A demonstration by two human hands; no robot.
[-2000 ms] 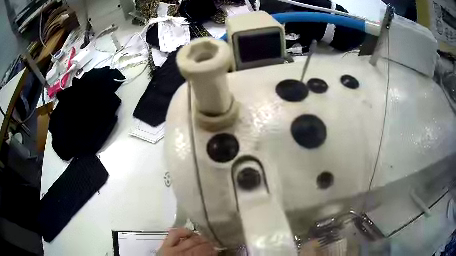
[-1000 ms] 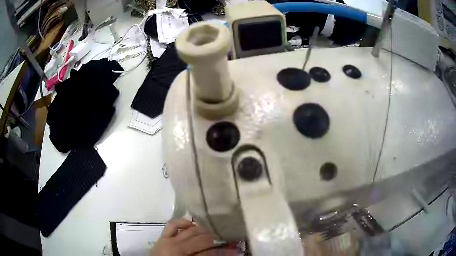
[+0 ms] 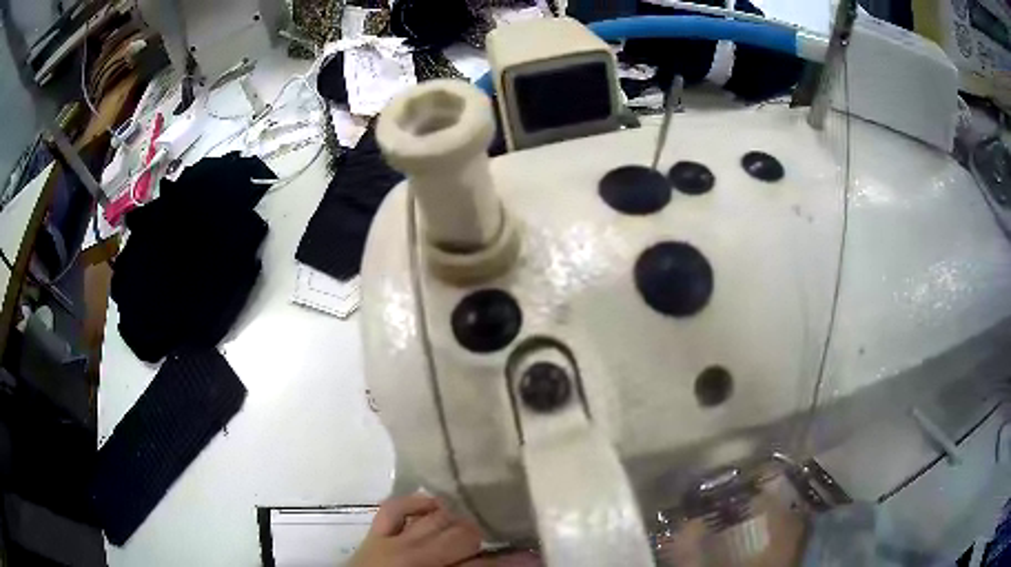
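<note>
The large cream-white sewing machine head (image 3: 577, 288) fills the middle and right and hides the needle area. A white template (image 3: 316, 534) with a dark fabric edge around it lies at the bottom edge, left of the machine. My left hand (image 3: 419, 535) rests at the template's right end, fingers bent, cut off by the bottom edge and partly behind the machine. My right hand (image 3: 748, 537) shows blurred at the bottom, right of the machine's front arm, behind shiny metal and clear parts. What its fingers hold cannot be seen.
A ribbed dark piece (image 3: 172, 443) lies at left, below a stack of black pieces (image 3: 191, 260). More dark pieces (image 3: 346, 222) lie on a white pattern (image 3: 325, 292) beside the machine. A cream control box (image 3: 560, 94) and a blue tube (image 3: 710, 30) are behind the head.
The view has shifted slightly up and down. My left hand stays near the template's right end. My right hand now shows more at the bottom, with a pale blurred sleeve or cloth beside it.
</note>
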